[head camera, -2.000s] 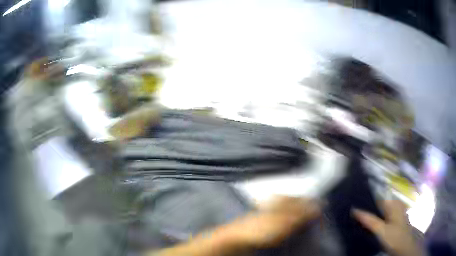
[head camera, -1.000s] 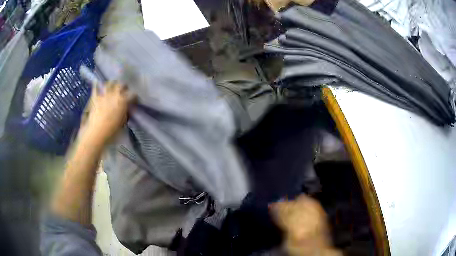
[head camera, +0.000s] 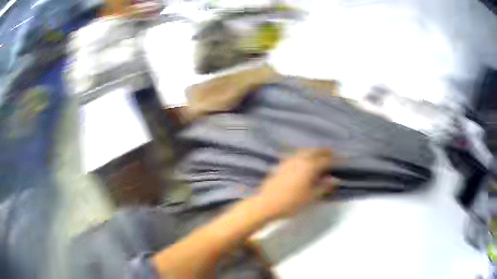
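The frame is strongly blurred. A pile of grey garments (head camera: 349, 125) lies in folds on the white machine table, with darker folds at its right front. My left hand (head camera: 302, 177) reaches in from the lower left and is on the near edge of this pile, fingers bent. Whether it grips the cloth cannot be told. My right hand is not in view.
White table surface (head camera: 370, 234) shows in front of the pile. Behind it lie a brown flat piece (head camera: 226, 90) and a yellow item (head camera: 267, 35). A white sheet (head camera: 111, 131) is at left. Dark cloth (head camera: 471, 177) is at far right.
The view has swung from the lap and blue crate back to the table. My left hand has left the paler grey cloth and is at the grey pile. My right hand has gone out of view.
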